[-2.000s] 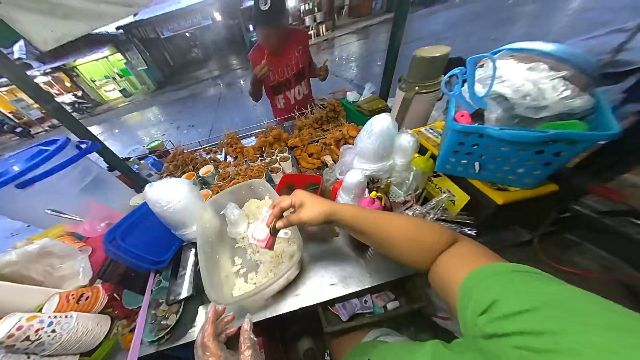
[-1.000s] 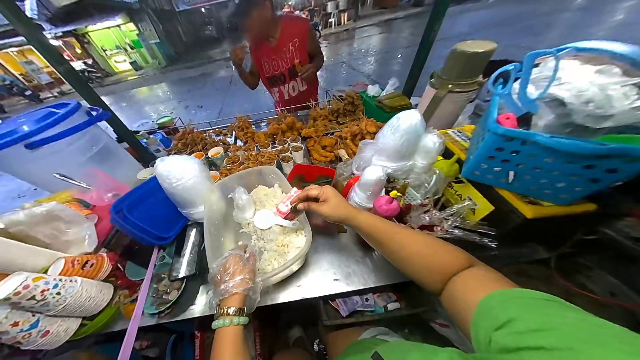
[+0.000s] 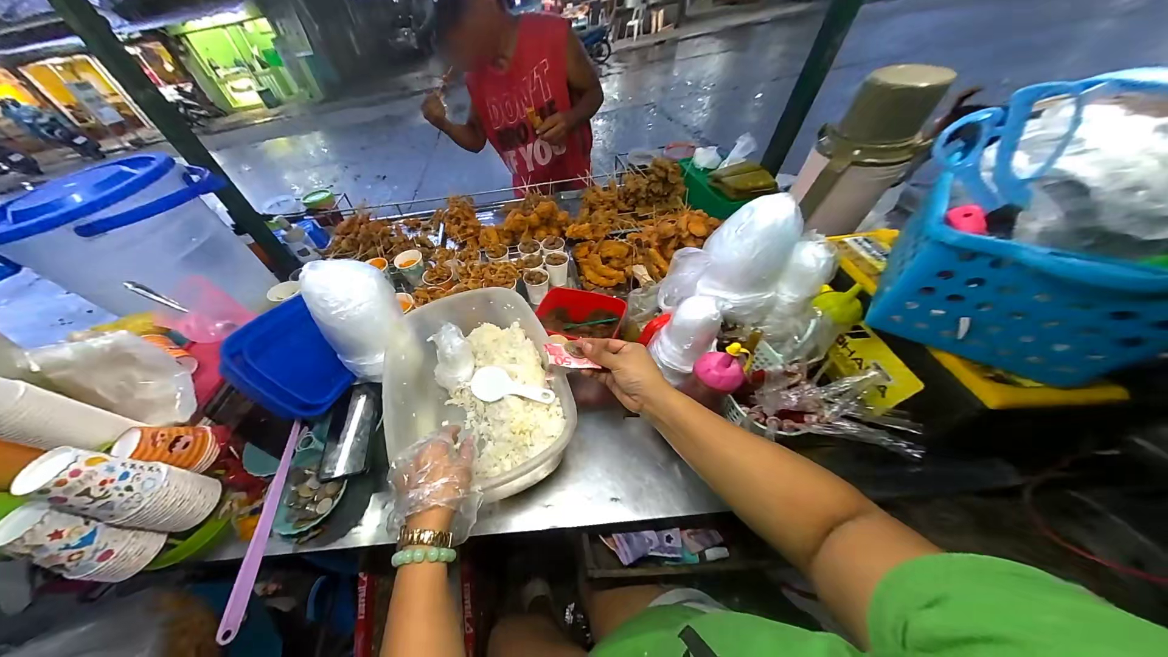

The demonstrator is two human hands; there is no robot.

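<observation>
My right hand (image 3: 625,372) holds a folded reddish banknote (image 3: 571,354) at the right rim of a clear plastic tub (image 3: 409,411). What looks like a coin lies on the note beneath my thumb. Cooked rice (image 3: 511,429) fills much of the tub, with a white plastic scoop (image 3: 494,384) and a small knotted clear bag (image 3: 453,356) on it. My left hand (image 3: 442,474), in a clear plastic glove, is at the tub's near left edge; whether its fingers grip the wall is unclear. A gold watch and green beads circle that wrist.
Fried skewers (image 3: 538,219) and small filled cups (image 3: 537,283) line the back. A person (image 3: 529,100) stands beyond them. At left are a blue lid (image 3: 287,370), paper cups (image 3: 119,488) and a coin dish (image 3: 312,502); at right, a thermos (image 3: 867,137) and a blue basket (image 3: 1004,292).
The banknote in my right hand has moved from over the rice to the tub's right rim. My left hand, low at the near edge at first, has come up to the tub's left side.
</observation>
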